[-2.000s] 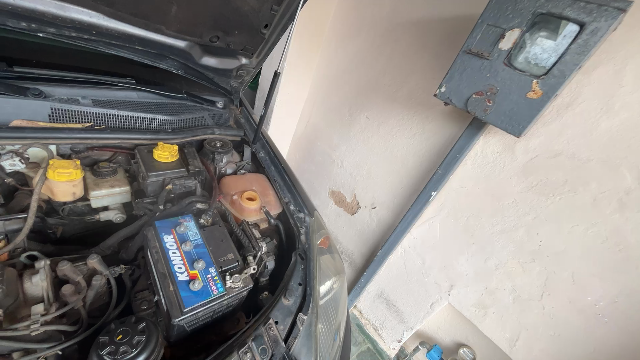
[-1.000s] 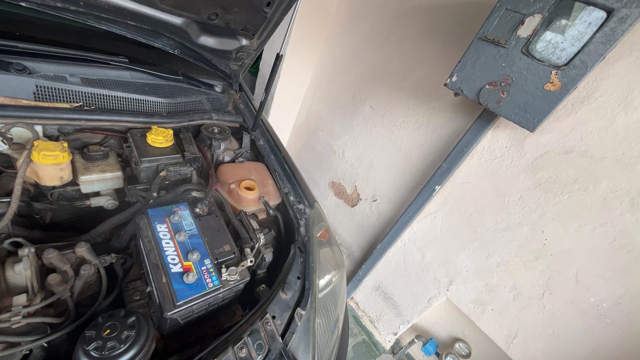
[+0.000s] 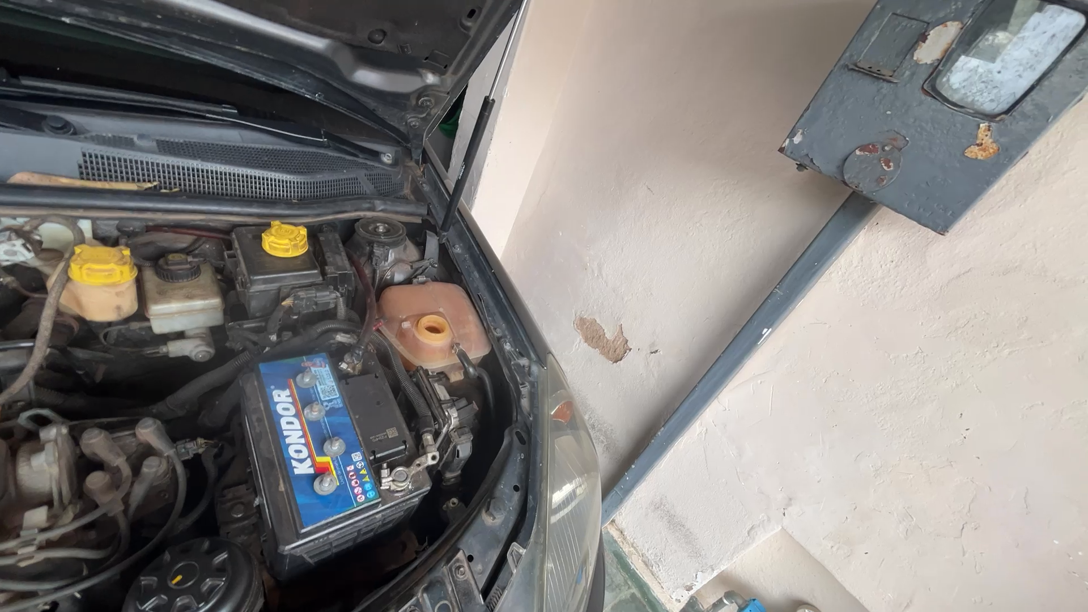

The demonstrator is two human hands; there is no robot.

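Note:
Neither of my hands is in view. A Kondor car battery (image 3: 316,446) with a blue top label sits in the engine bay, a cable clamp (image 3: 408,473) on its near right terminal. Behind it, an orange-brown plastic reservoir (image 3: 455,308) has an uncapped round neck (image 3: 433,329). Two yellow caps close the reservoir at left (image 3: 102,265) and the black one (image 3: 285,239). Between them stands a pale reservoir with a dark cap (image 3: 180,293). A black round cover (image 3: 194,580) lies at the bottom left, near several ignition leads (image 3: 119,480).
The raised hood (image 3: 357,51) rests above the cowl grille (image 3: 238,170), with a strut (image 3: 469,161) at its right. Beyond the headlight (image 3: 565,501) is a pale wall (image 3: 680,170) bearing a grey metal meter box (image 3: 918,110) and conduit (image 3: 739,357). Pipe fittings (image 3: 739,603) show at the bottom.

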